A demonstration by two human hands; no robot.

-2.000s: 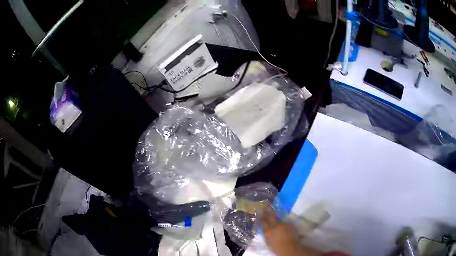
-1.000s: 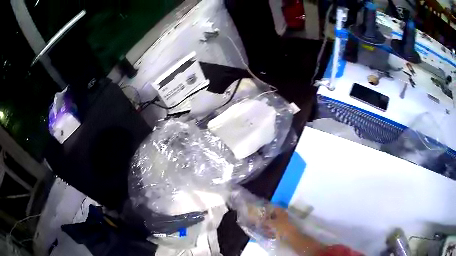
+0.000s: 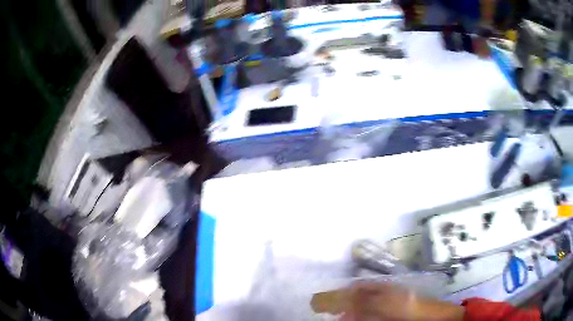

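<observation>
My right hand point(image 3: 392, 303) is blurred at the bottom edge, reaching in from the right. Its fingers are closed around a small tan-brown stiff piece point(image 3: 329, 302) that sticks out to the left. Faint clear plastic point(image 3: 267, 276) shows on the white table point(image 3: 301, 213) beside and above the hand; whether the hand also holds it cannot be told. My left hand is not in view. A pale fabric piece point(image 3: 143, 205) lies on crumpled clear plastic bags point(image 3: 110, 260) left of the table.
A white machine head or cover point(image 3: 490, 219) lies at the right, with blue-handled scissors point(image 3: 515, 273) below it. A silvery cylinder point(image 3: 375, 256) is near my hand. The opposite table holds a black phone point(image 3: 271, 115) and dark thread stands. Part of a person point(image 3: 465, 15) shows at the top right.
The view has swung right, showing more table and machine. My right hand has moved from the bags at the table's left edge to over the table, carrying the tan-brown piece.
</observation>
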